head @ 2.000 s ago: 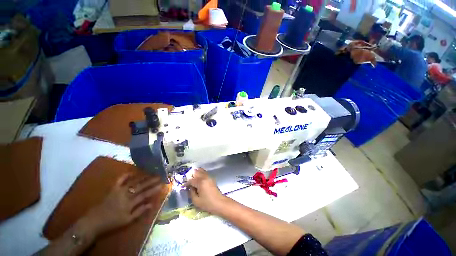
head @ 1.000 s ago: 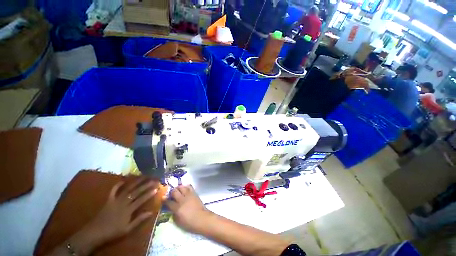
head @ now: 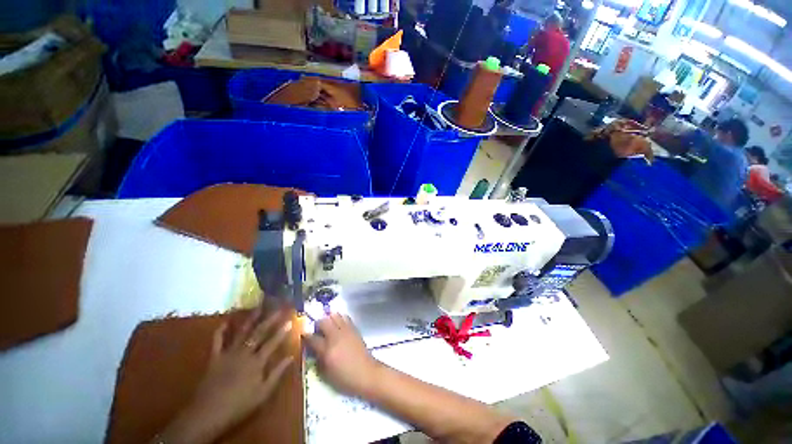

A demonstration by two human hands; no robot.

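Note:
A brown leather-like panel [head: 161, 377] lies on the white table, its right edge running up to the presser foot [head: 323, 303]. My left hand [head: 239, 368] rests flat on the panel, fingers slightly apart, fingertips near the needle. My right hand [head: 343, 351] is at the panel's right edge beside the lit needle area, fingers bent; whether it pinches the edge is hidden. The cream-white sewing machine [head: 408, 247] stands over the panel's upper right corner. The needle tip is lost in the lamp glare.
Another brown panel [head: 39, 277] lies at far left, and one [head: 221, 212] behind the machine head. Snips with red ribbon-like handles [head: 458, 334] lie below the arm. Blue bins [head: 252, 160] and thread cones [head: 479, 95] stand behind. People are at the far right.
The panel has turned, its right edge now nearly straight toward me. My left hand has turned and shifted with it. My right hand stays close to the needle. The camera view has shifted.

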